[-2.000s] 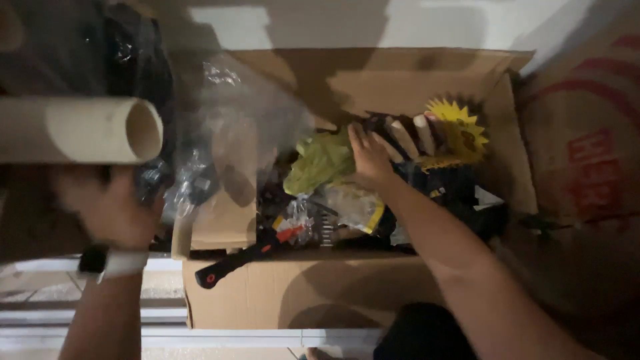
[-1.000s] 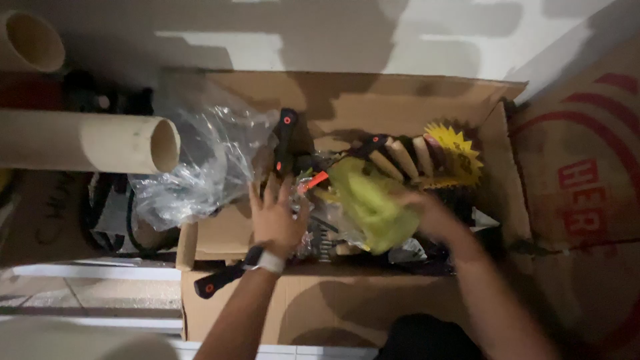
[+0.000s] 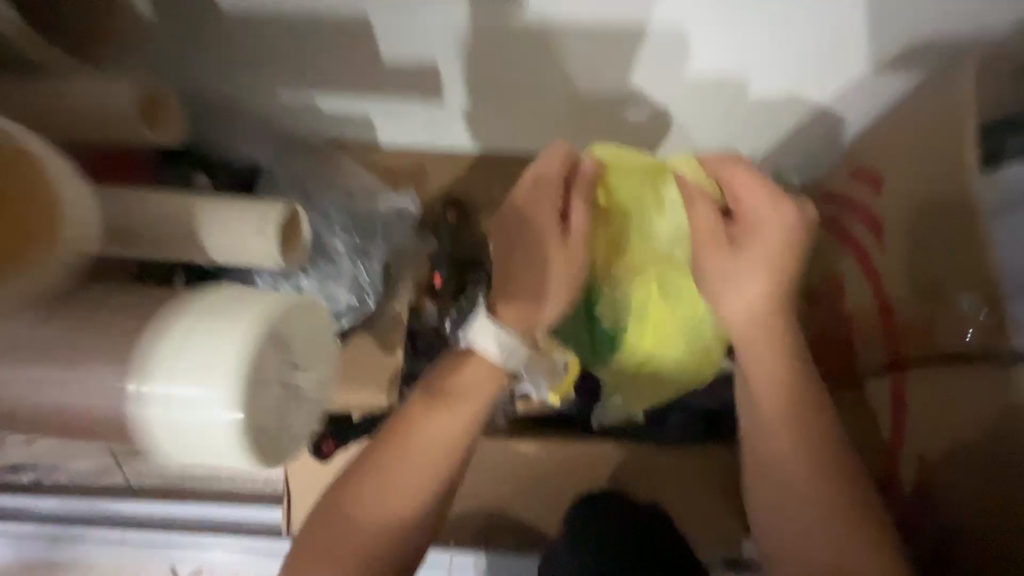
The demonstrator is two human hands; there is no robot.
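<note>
A yellow-green plastic bag (image 3: 656,304) hangs between my two hands, above an open cardboard box (image 3: 512,472) of mixed items. My left hand (image 3: 540,236) pinches the bag's upper left edge, and a white band circles that wrist. At the upper right edge, my right hand (image 3: 748,240) grips the same bag. Something dark green shows at the bag's left side, but blur hides what it is. Beneath my left forearm, a black handle (image 3: 340,436) sticks out over the box's near edge.
On the left lie cardboard tubes (image 3: 248,232) and a large cylinder with a pale, shiny end (image 3: 232,376). Clear plastic wrap (image 3: 336,248) is bunched behind them. A cardboard box with red print (image 3: 872,320) stands at the right, and a pale wall (image 3: 560,72) rises behind.
The bag was in my right hand low over the box a second ago; now both hands hold it up and spread. My left hand has left the box's contents. The view has shifted and blurred.
</note>
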